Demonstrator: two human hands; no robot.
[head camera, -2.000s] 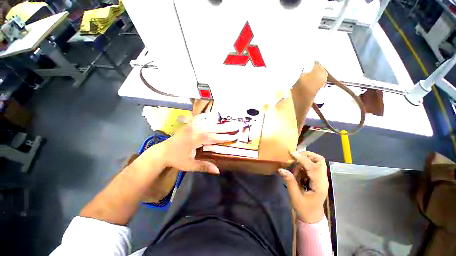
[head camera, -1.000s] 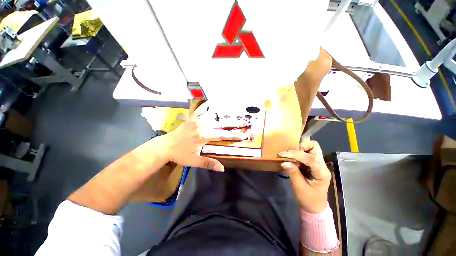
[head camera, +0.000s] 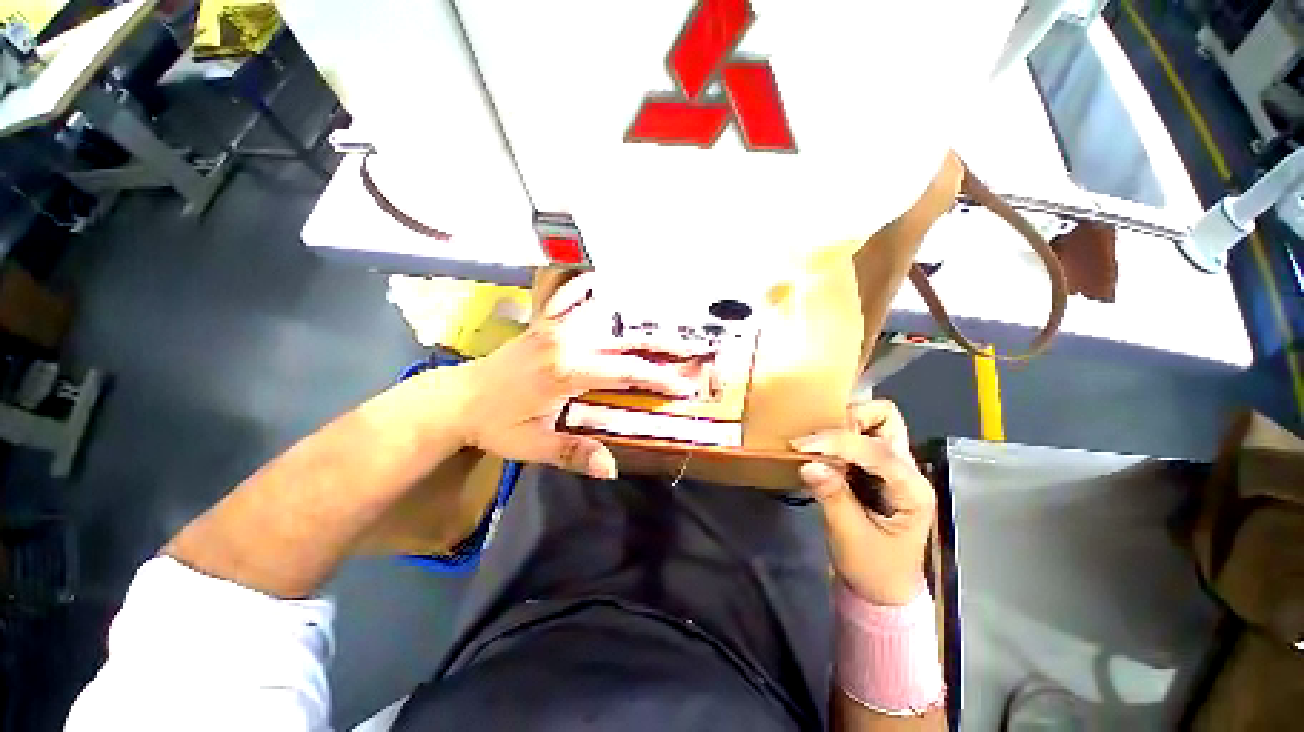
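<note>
A tan-brown bag body (head camera: 815, 358) lies under the white head of the sewing machine (head camera: 572, 86), its front edge hanging just above my lap. A clamp frame with a white strip (head camera: 658, 425) rests on the bag. My left hand (head camera: 551, 386) lies over the clamp's left side, fingers spread towards the window, thumb at the front edge. My right hand (head camera: 872, 493) pinches the bag's front right edge between thumb and fingers. A dark thing shows in the right palm, too unclear to name. The needle area is washed out by glare. A loose thread (head camera: 679, 469) hangs at the front edge.
A brown strap loop (head camera: 1061, 286) hangs at the machine's right. A grey metal bin (head camera: 1058, 572) stands at right, with brown bags (head camera: 1266, 543) beyond. A blue basket (head camera: 501, 508) with a brown bag is at lower left, near a yellow bundle (head camera: 465, 312).
The right hand has moved from the corner's side to a closer pinch on the front edge. The left hand stays on the clamp. A loose thread now shows at the front edge. The view has shifted slightly.
</note>
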